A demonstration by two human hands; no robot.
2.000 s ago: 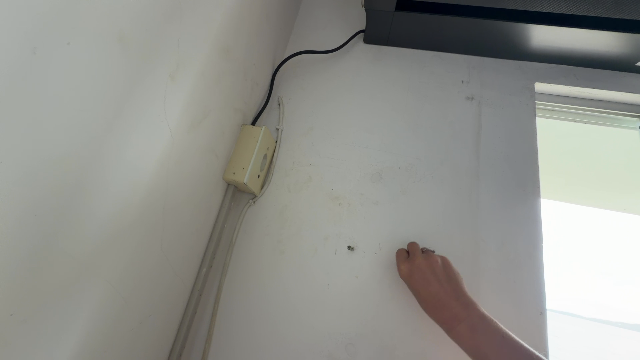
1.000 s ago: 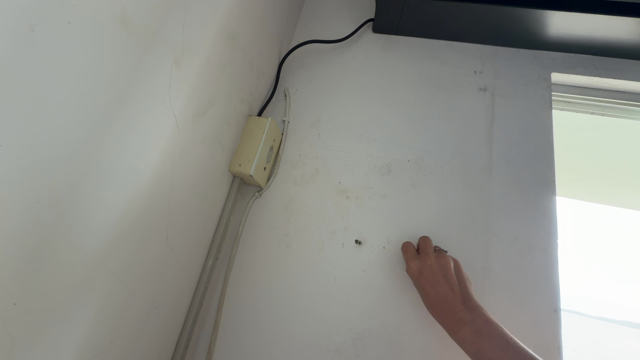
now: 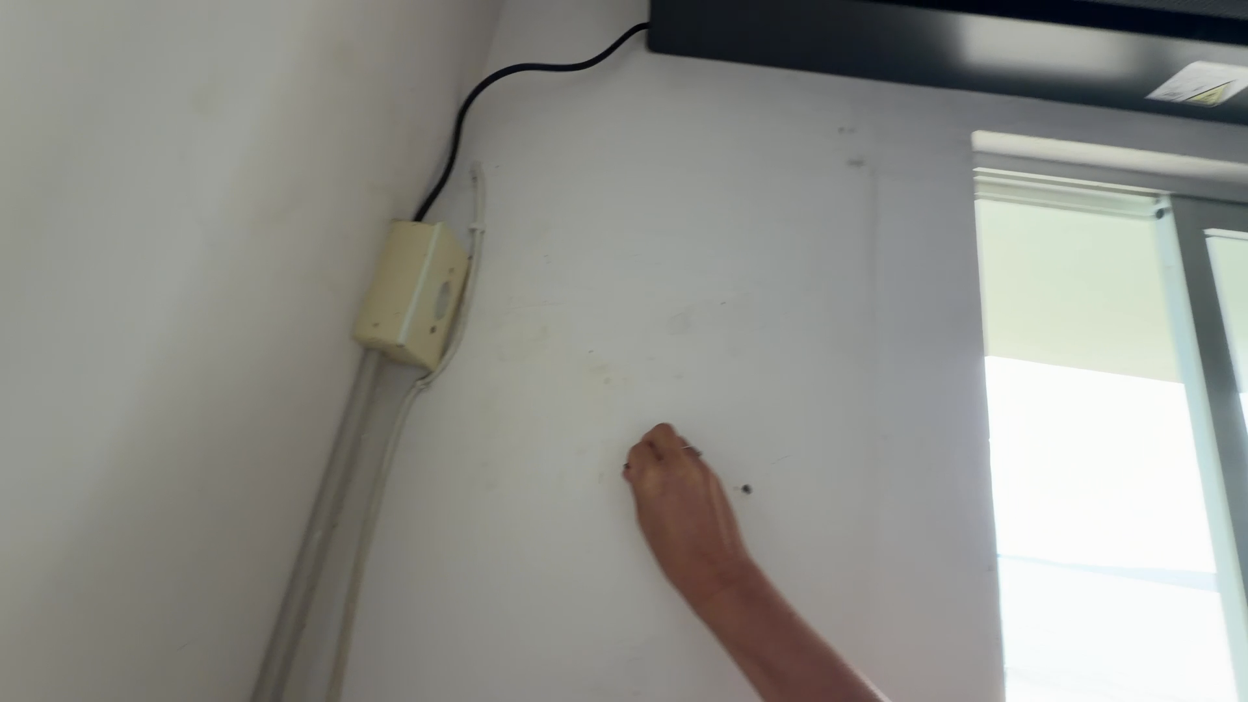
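Observation:
My right hand [image 3: 682,507] reaches up from the lower right, with its curled fingertips against the white wall [image 3: 741,292]. A ring shows on one finger. The fingertips are at a small dark spot at the left edge of the hand; whether they pinch something there is hidden. To the right of the hand, a small dark screw or hole [image 3: 747,489] shows in the wall. My left hand is out of the picture.
A cream electrical box [image 3: 414,291] sits in the corner, with a black cable [image 3: 531,67] running up to a black appliance [image 3: 829,44]. Grey conduit [image 3: 317,536] and a thin pale cable [image 3: 370,517] run down below. A sliding window [image 3: 1087,439] is at right.
My right hand has moved left along the wall to the other dark spot. The spot at the right, behind the hand before, is now uncovered.

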